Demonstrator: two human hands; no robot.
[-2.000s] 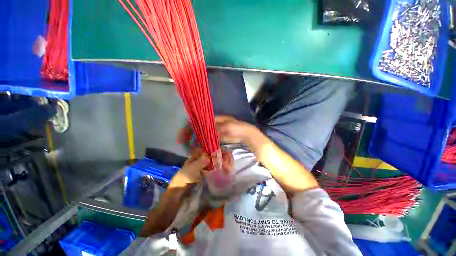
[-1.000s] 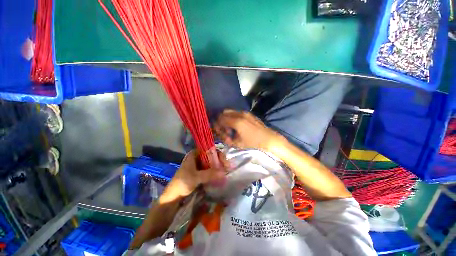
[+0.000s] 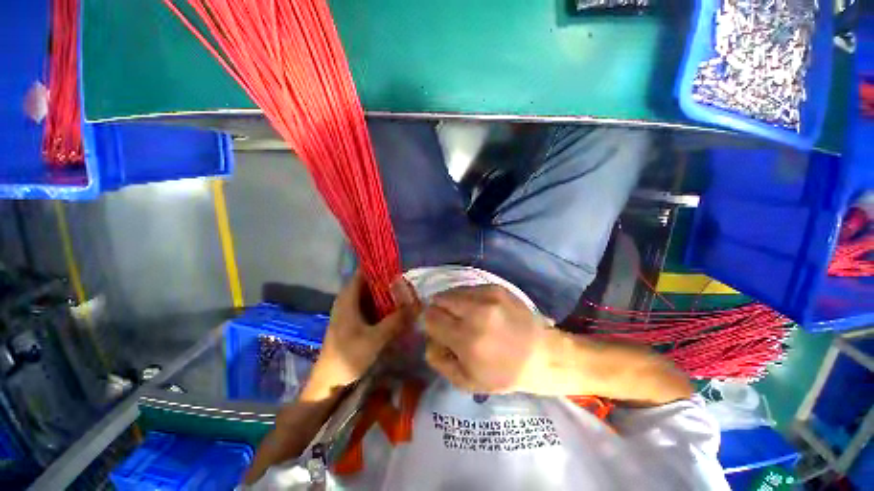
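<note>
A thick bundle of red wires (image 3: 335, 158) runs from the green bench down over my lap. Its strands fan out at the top and narrow toward my hands. My left hand (image 3: 353, 338) is closed around the narrow lower end. My right hand (image 3: 487, 338) is at the right of that end with its fingers curled and its fingertips close to the tips. A whitish, translucent piece shows faintly at the tips between my hands. The fingers mostly hide the tips, and I cannot tell what the right fingers pinch.
The green bench (image 3: 479, 62) crosses the top. A blue tray of silver pieces (image 3: 757, 62) stands at its right. Red wires lie in a left blue bin (image 3: 43, 177). More wires (image 3: 733, 340) fan out at lower right near clear film (image 3: 738, 405). A blue parts bin (image 3: 278, 360) is at lower left.
My right hand has moved down from above and right of the bundle to its tips, with the fingers now curled. My left hand still holds the bundle end. The view has shifted slightly.
</note>
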